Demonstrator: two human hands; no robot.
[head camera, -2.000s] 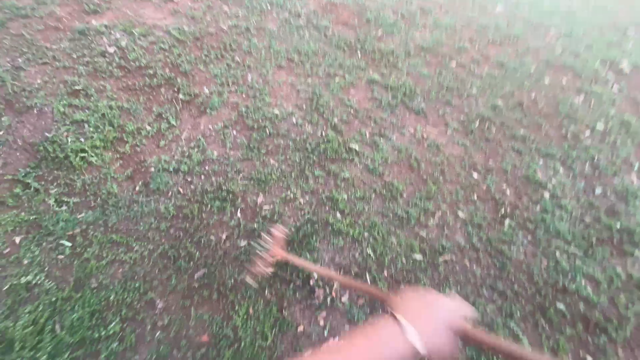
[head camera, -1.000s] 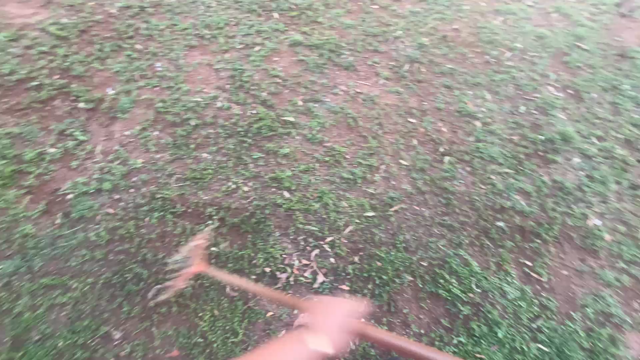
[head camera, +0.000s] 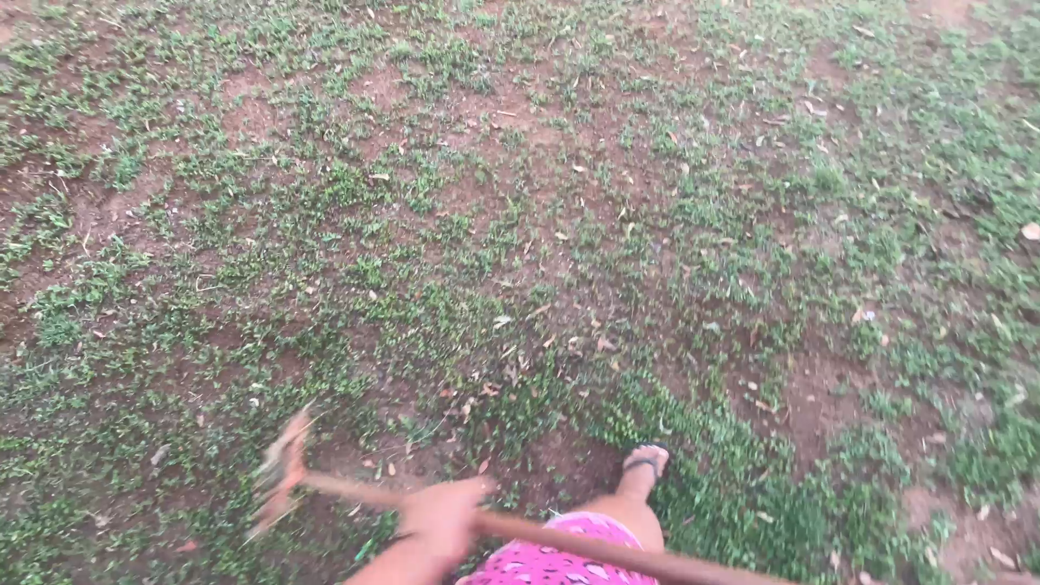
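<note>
My left hand (head camera: 443, 513), blurred, is closed around the wooden handle (head camera: 593, 551) of a rake, not far behind its head. The rake head (head camera: 284, 475), reddish and blurred, is at the lower left with its toothed bar turned away from the hand. Pale strands, perhaps dry grass, stick out from it. Whether the teeth touch the ground cannot be told. From the head the handle runs right and down, passing over pink patterned clothing (head camera: 569, 552) and out at the bottom edge. My right hand is out of view.
Patchy grass (head camera: 691, 414) and bare reddish soil (head camera: 821, 398) cover the ground. Small dry leaves (head camera: 605, 344) lie scattered, thicker just ahead of the handle. My foot in a dark flip-flop (head camera: 646, 461) stands right of the hand.
The pink clothing and the foot have come into view at the bottom. Compared with two seconds ago, the rake head and my left hand appear farther left; the view has shifted too.
</note>
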